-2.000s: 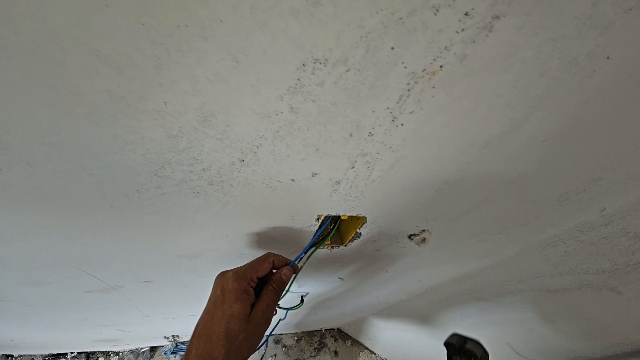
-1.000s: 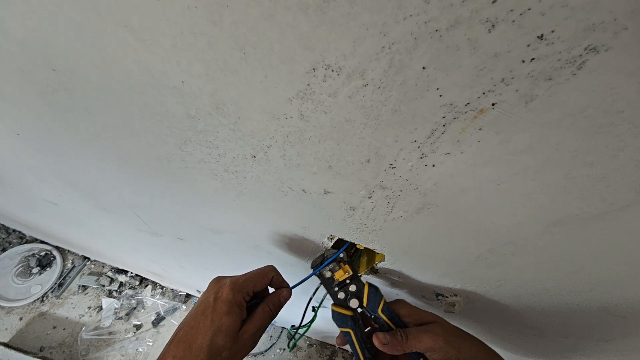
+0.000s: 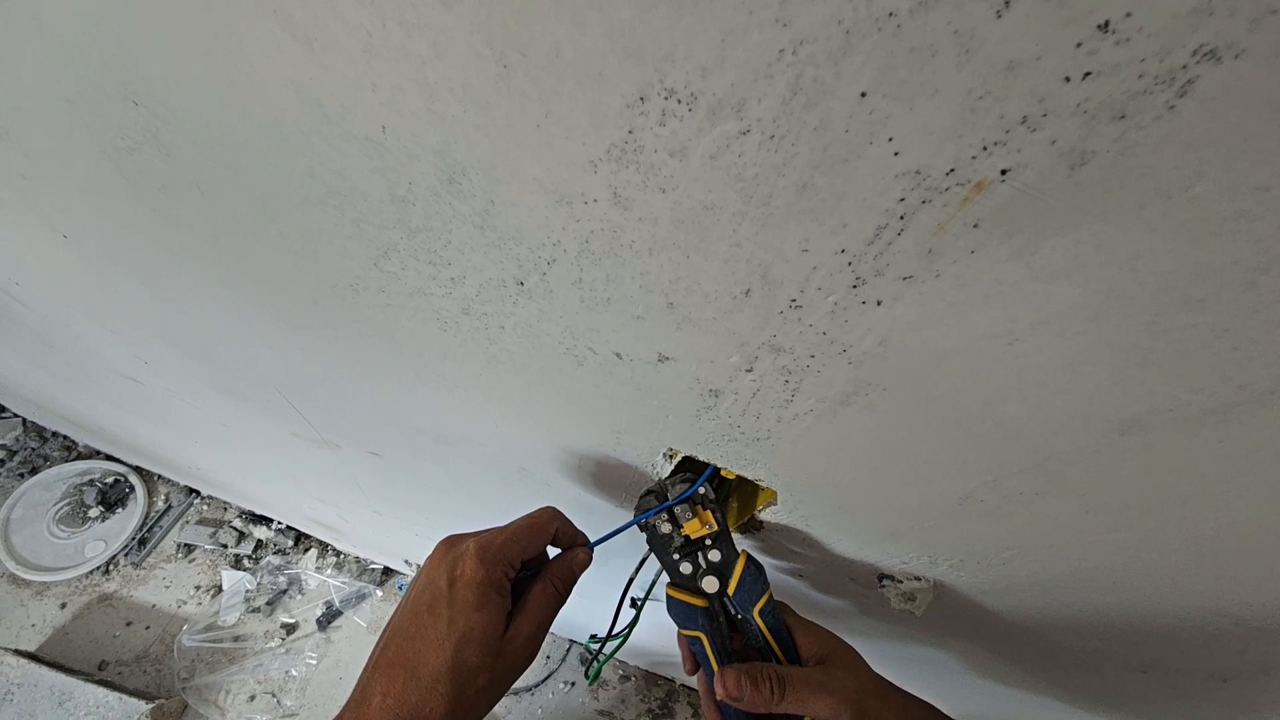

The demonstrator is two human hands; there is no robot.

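My left hand (image 3: 480, 600) pinches a blue wire (image 3: 640, 520) between thumb and fingertips. The wire runs up to the right, across the head of a wire stripper (image 3: 700, 560), and into a yellow electrical box (image 3: 748, 500) recessed in the wall. My right hand (image 3: 790, 670) grips the stripper by its dark blue and yellow handles, its head up against the box opening and partly hiding it. Green and black wires (image 3: 615, 645) hang below the box, behind the tool and to its left.
The white wall (image 3: 550, 250) bears dark specks and has a chipped patch (image 3: 905, 592) right of the box. On the floor at lower left lie a round white lid (image 3: 72, 520) with debris on it, rubble and a clear plastic bag (image 3: 250, 640).
Two seconds ago my left hand held a bundle of wires by the box, and no stripper showed. The stripper came into view in my right hand, with the blue wire across its head.
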